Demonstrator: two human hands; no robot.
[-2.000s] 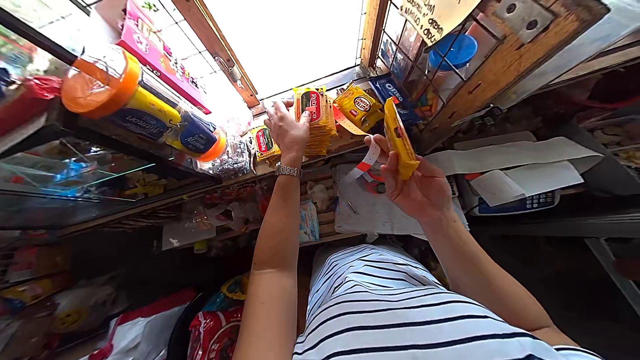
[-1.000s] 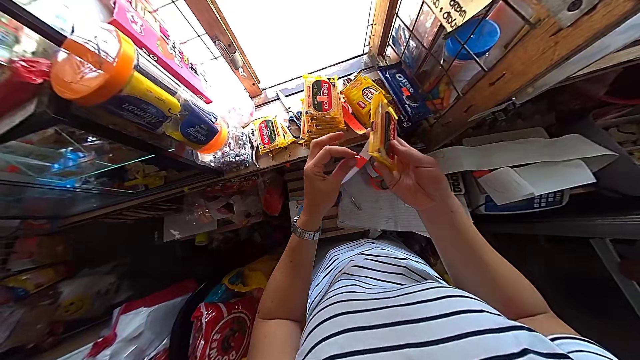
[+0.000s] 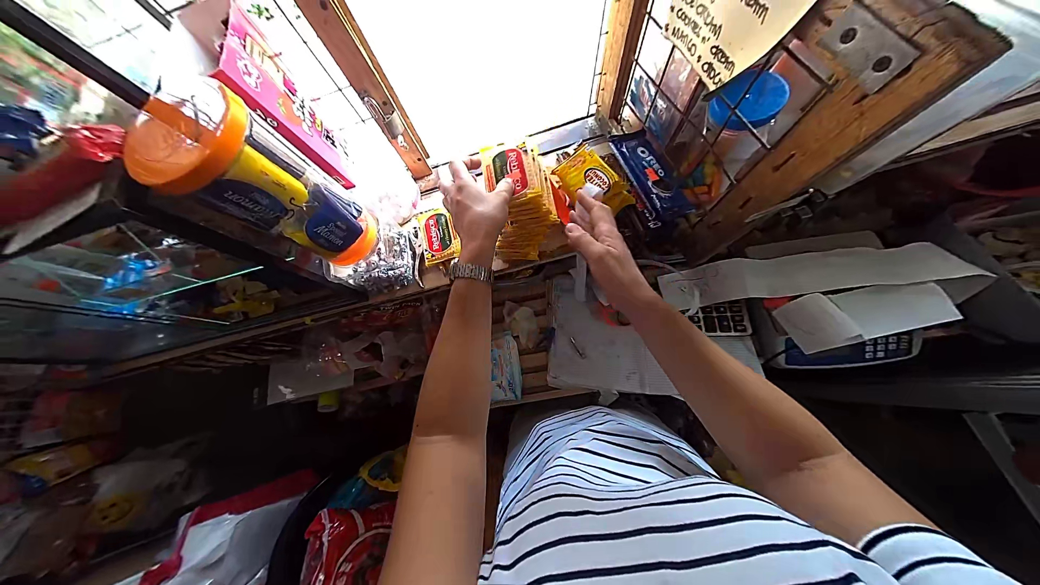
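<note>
A tall stack of yellow Rebisco cracker packs stands on the wooden sill, a small red-orange piece on its top pack. My left hand, with a metal-band watch on the wrist, is at the stack's left side, thumb on the top pack and fingers behind it. To the right, my right hand has its fingers apart near a white strip, with a white bit at the fingertips; whether it grips them I cannot tell. One Rebisco pack lies left of the stack. Yellow packs and blue Oreo packs are on the right.
Plastic jars with orange lids lie at the left. A wooden post with wire mesh borders the right. Below it are a calculator, long paper strips and a blue keypad device. A ruled paper sheet bears a pen.
My hands, together at a yellow pack one second ago, have moved apart. My left hand is back at the stack, and my right hand no longer holds that pack.
</note>
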